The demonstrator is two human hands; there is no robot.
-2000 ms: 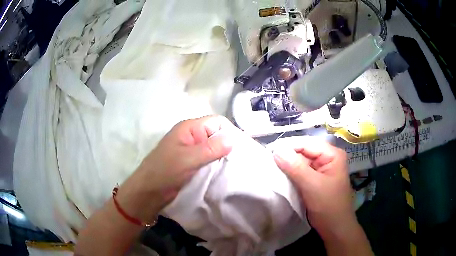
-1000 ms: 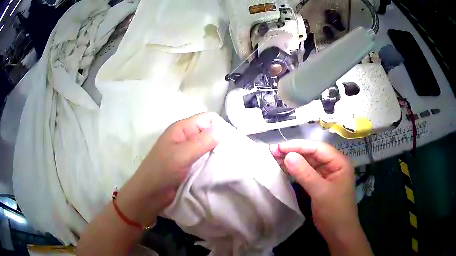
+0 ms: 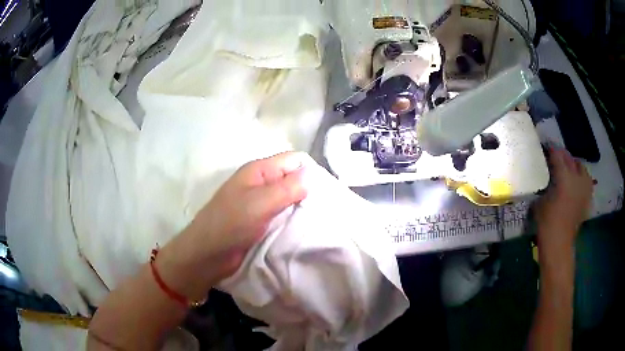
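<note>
My left hand pinches the top edge of a white garment piece left of the sewing machine's needle area; the cloth hangs down in loose folds. A fine pale thread hangs below the needle area. My right hand is at the right end of the white machine bed, away from the cloth. Its fingertips are partly hidden there, so I cannot tell whether it holds anything.
Heaped white cloth covers the left side. A whitish lamp head hangs over the machine. A black phone-like object lies at the right. A printed ruler runs along the table's front edge.
My right hand has let go of the cloth edge and moved right to the machine's right end. My left hand still holds the cloth at nearly the same place.
</note>
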